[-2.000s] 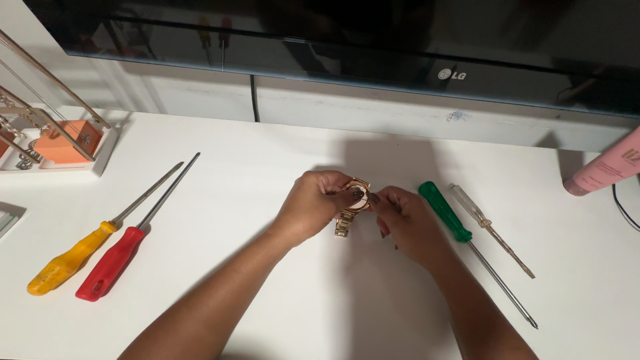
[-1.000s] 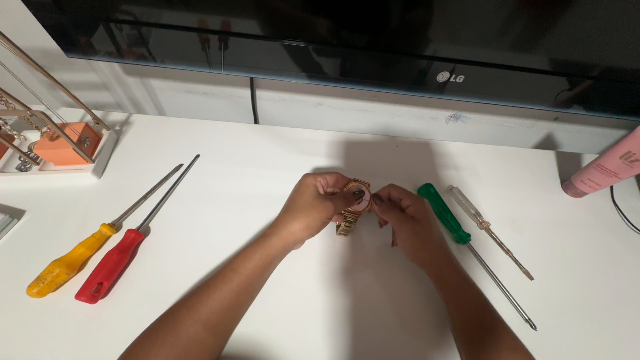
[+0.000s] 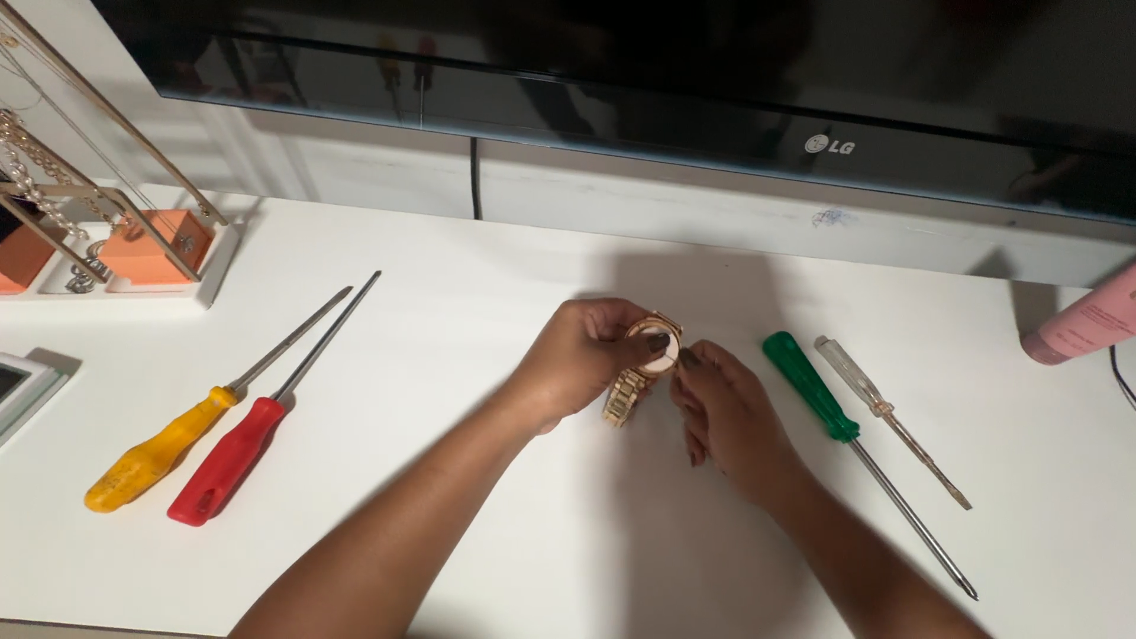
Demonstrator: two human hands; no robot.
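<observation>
My left hand (image 3: 590,359) holds a gold-coloured wristwatch (image 3: 625,397) by its case, the thumb lying across the pale dial. The metal-link bracelet hangs down below the case. At the right side of the case, the thumb and a finger of my right hand (image 3: 729,408) pinch together at the crown's place; the crown itself is hidden. To the right lie a green-handled screwdriver (image 3: 809,390) and a clear-handled screwdriver (image 3: 854,373). A yellow-handled screwdriver (image 3: 160,453) and a red-handled screwdriver (image 3: 229,461) lie on the left.
A black LG television (image 3: 621,106) spans the back of the white table (image 3: 426,355). At the back left stands a jewellery stand (image 3: 169,300) with necklaces and orange boxes. A pink tube (image 3: 1078,319) is at the right, and a white-edged device (image 3: 40,399) at the left edge.
The watch has tilted slightly in my left hand, and the fingers of my right hand have shifted a little at its side. The screwdrivers have not moved.
</observation>
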